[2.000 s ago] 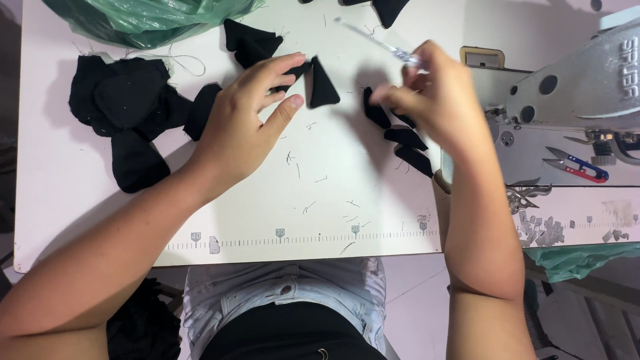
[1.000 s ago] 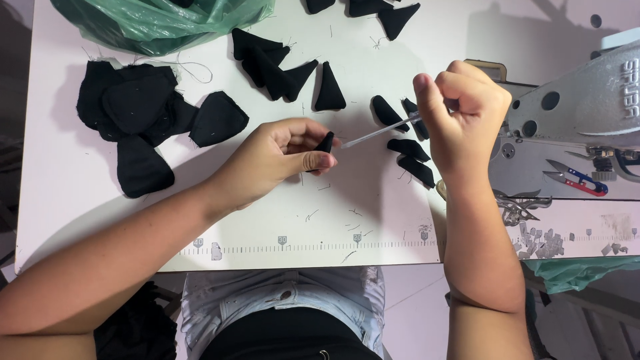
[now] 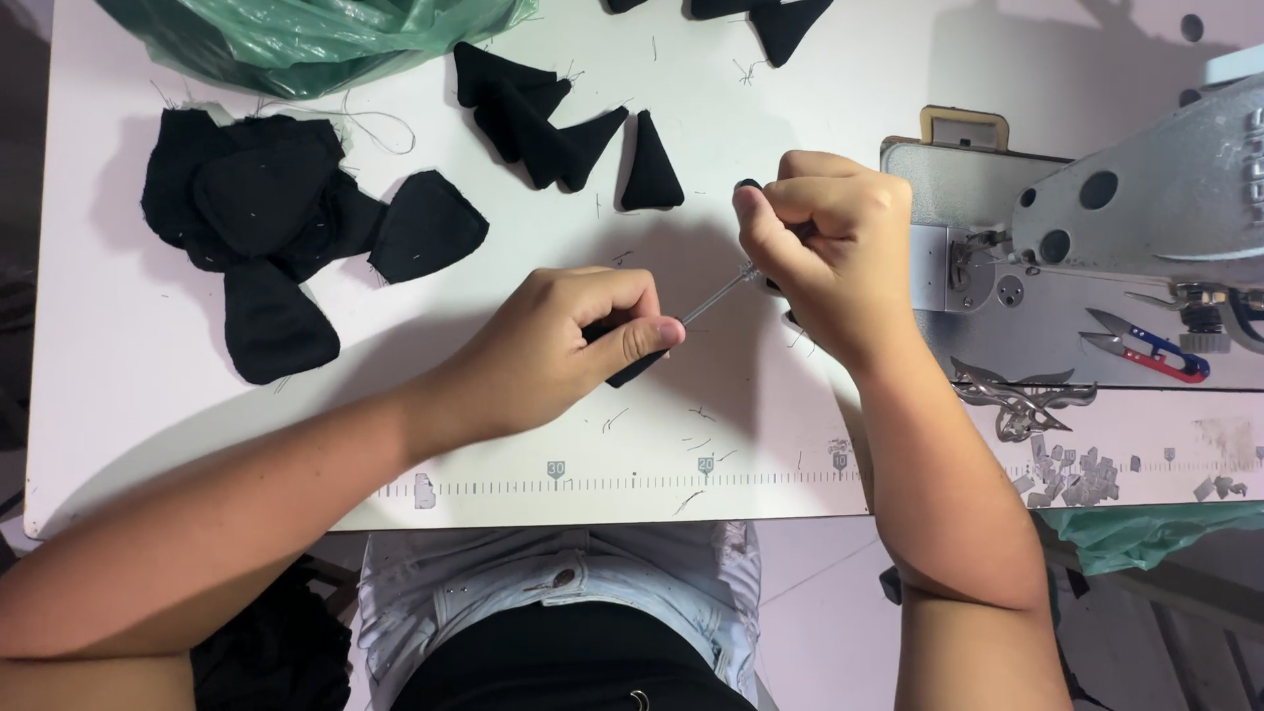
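My left hand (image 3: 578, 346) pinches a small black fabric piece (image 3: 637, 370) between thumb and fingers, above the white sewing table. My right hand (image 3: 829, 247) is closed on a thin metal rod tool (image 3: 719, 296), whose far end meets the fabric at my left thumb; its exact kind is unclear. Narrow black triangular fabric pieces (image 3: 652, 168) lie beyond my hands. At the left is a pile of wider black fabric pieces (image 3: 262, 193). More black pieces are partly hidden under my right hand.
A sewing machine (image 3: 1136, 188) stands at the right, with thread snips (image 3: 1145, 346) on its bed. A metal ornament-like piece (image 3: 1022, 400) and small grey scraps (image 3: 1076, 474) lie near the front edge. A green plastic bag (image 3: 326, 39) sits at the back left. Loose threads dot the tabletop.
Two seconds ago my left hand was by the black triangles; it came nearer the front edge and took hold of a black piece. The rod tool now meets that piece.
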